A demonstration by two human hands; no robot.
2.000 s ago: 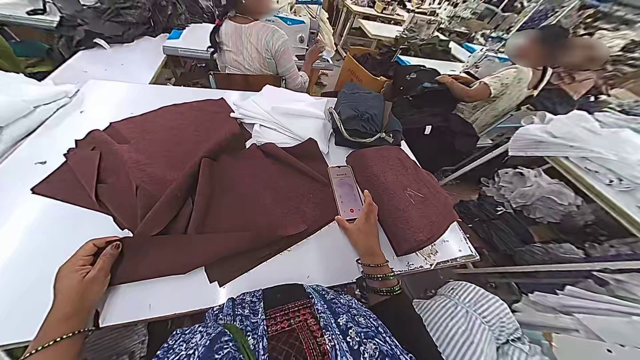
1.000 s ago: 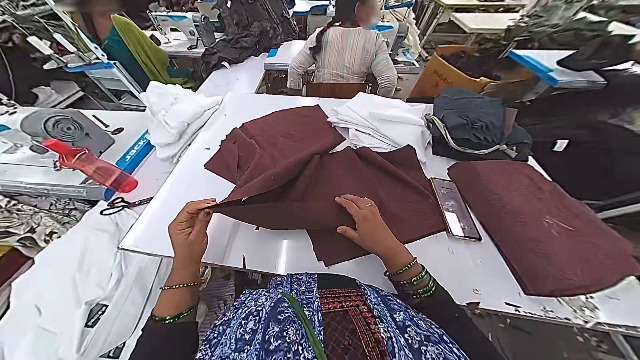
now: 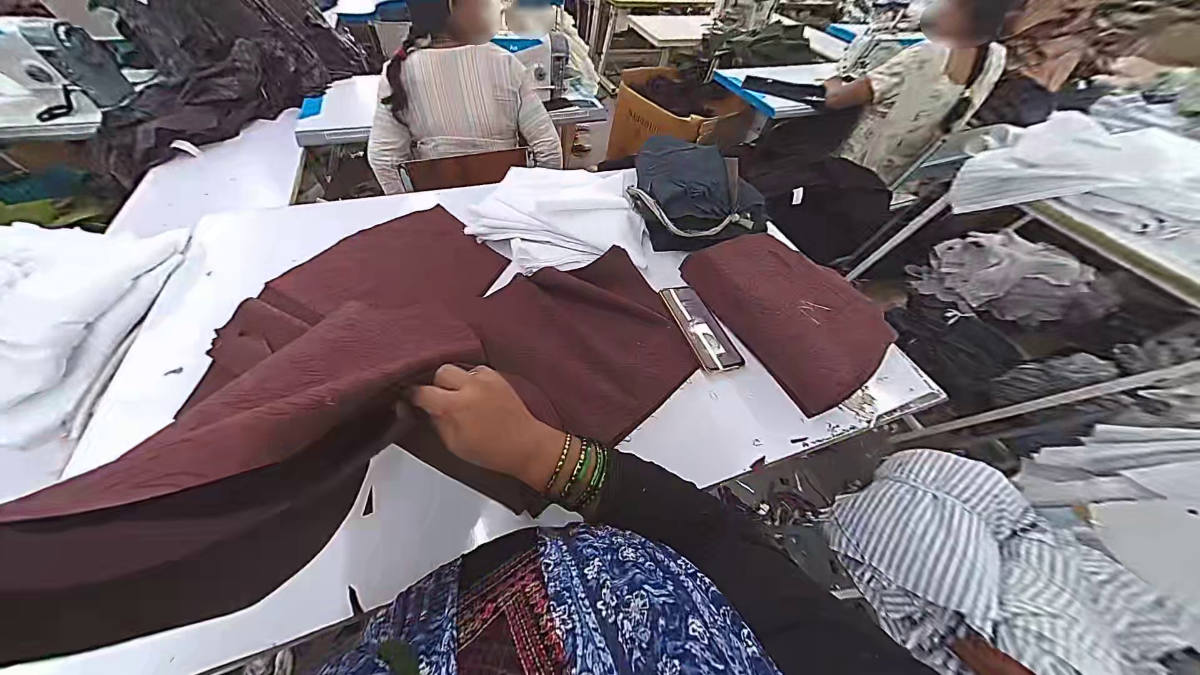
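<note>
Maroon fabric (image 3: 375,347) lies across the white table (image 3: 272,230), and part of it is raised and stretched toward the lower left. My right hand (image 3: 483,417), with bangles at the wrist, pinches an edge of this fabric near the middle. My left hand is outside the view; the fabric runs out of the frame at the left. A smartphone (image 3: 701,330) rests right of the fabric. Beside it lies a folded maroon fabric piece (image 3: 787,319) with a pale mark on top.
White cloth pieces (image 3: 562,211) and a dark bundle (image 3: 698,192) sit at the table's back. White fabric (image 3: 66,319) lies at the left. Two people sit beyond the table, near sewing machines and a cardboard box (image 3: 647,117). Striped cloth (image 3: 919,534) is at the lower right.
The phone was in my right hand two seconds ago and lies on the table now. My right hand now grips the fabric, which has been lifted and pulled leftward. My left hand has left the view.
</note>
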